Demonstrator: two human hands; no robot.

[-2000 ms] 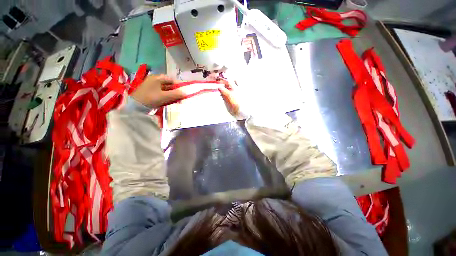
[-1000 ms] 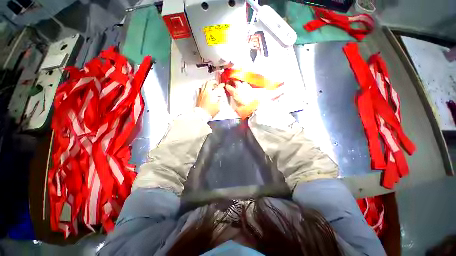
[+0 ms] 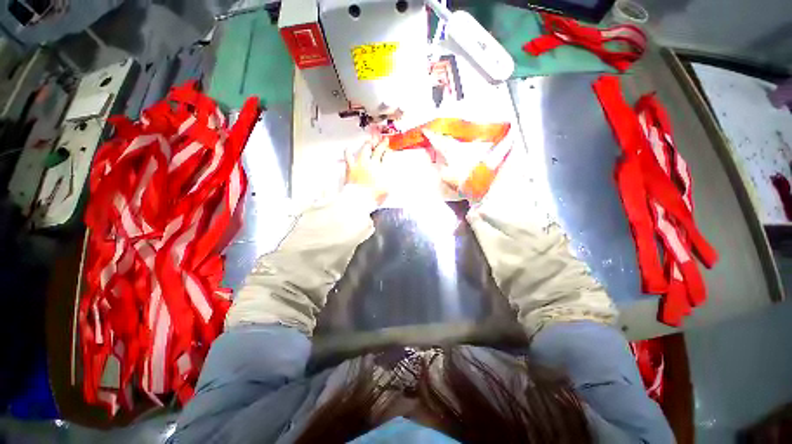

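A red strip (image 3: pixel 469 130) lies across the glaring white bed plate (image 3: pixel 317 178). Its left end is by the presser foot (image 3: pixel 369 118), and its right part bends back down to my right hand (image 3: pixel 447 176). My right hand is washed out by glare and appears closed on the strip's lower part. My left hand (image 3: pixel 366 170) is just below the presser foot, fingers pointing up beside the strip's left end; glare hides whether it grips anything. The white sewing machine head (image 3: pixel 373 39) stands above both hands.
A large tangled pile of red-and-white strips (image 3: pixel 156 251) lies at left. A smaller bundle (image 3: pixel 656 199) lies on the right table edge, another (image 3: pixel 590 39) on the green cover behind. A white lamp-like piece (image 3: pixel 478 48) is right of the head. Red strips (image 3: pixel 649 368) show below the table.
The strip first lay across both hands, then turned to the right of the needle. My right hand has since moved right, and the strip now bends back towards it. My left hand stays near the needle.
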